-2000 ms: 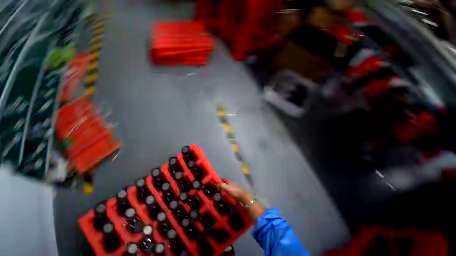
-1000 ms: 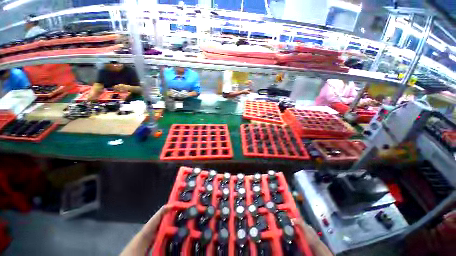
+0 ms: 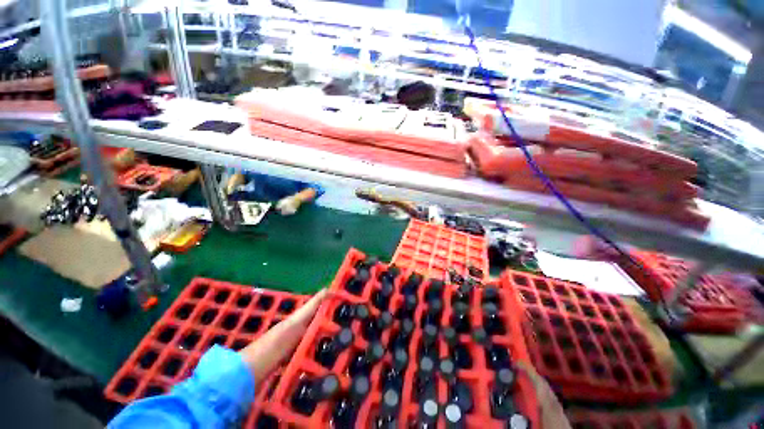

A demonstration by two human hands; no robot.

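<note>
A red-orange blister tray [image 3: 343, 283] full of black units with attached round grey discs is held tilted over the green bench, in front of me. My left hand [image 3: 293, 325] grips its left edge; the fingertips are partly hidden by the tray. My right hand [image 3: 543, 402] is at its right edge, partly cut off by the lower frame edge and blurred. The held tray partly covers another tray on the bench. To the left lies a tray of flat dark units [image 3: 197, 331].
A stack of red trays [image 3: 586, 335] stands at right, and a smaller tray [image 3: 441, 247] lies behind. A metal post [image 3: 105, 167] rises at left by a blue object [image 3: 116, 297]. An overhead shelf [image 3: 335, 172] holds pale red packs. Hands of people show across the bench.
The bench and its trays are much nearer than before. The held tray has moved up in view and over the bench trays, and now tilts. Both hands still hold it.
</note>
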